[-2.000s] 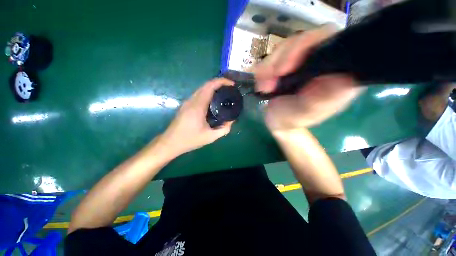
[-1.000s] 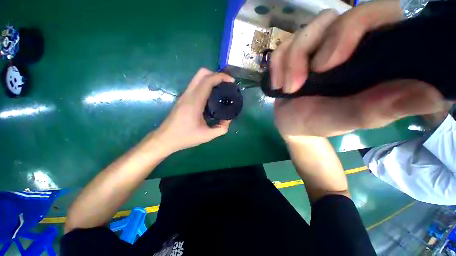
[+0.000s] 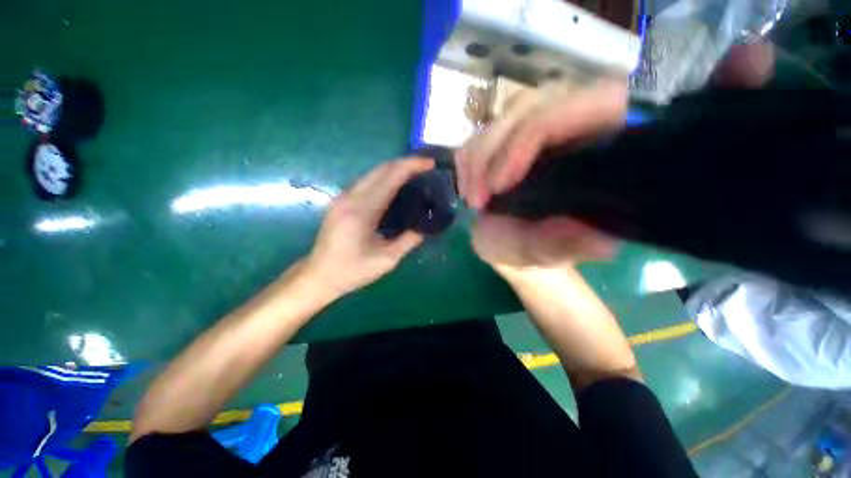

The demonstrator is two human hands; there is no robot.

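My left hand (image 3: 359,229) grips a round black unit (image 3: 431,202) from its left side, its dark round face towards the camera. My right hand (image 3: 546,163) is shut around a thick black electric screwdriver (image 3: 672,177), which is blurred and reaches to the right edge. The screwdriver's front end is close to the unit's right side. The bit is too blurred to make out, so I cannot tell if it touches. The screw feeder (image 3: 551,28), a white box with a blue side, stands behind my right hand, which partly hides it.
At left on the green bench (image 3: 233,112) lie an open subassembly (image 3: 39,101) and a white-faced part (image 3: 52,170). Clear plastic bags (image 3: 690,42) lie beyond the feeder. A person's light sleeve (image 3: 784,327) is at right. Blue stools (image 3: 254,432) stand below the bench edge.
My right hand and the screwdriver have moved left and slightly down, closer to the unit, and the screwdriver's rear has swung lower. My left hand still holds the unit in nearly the same place.
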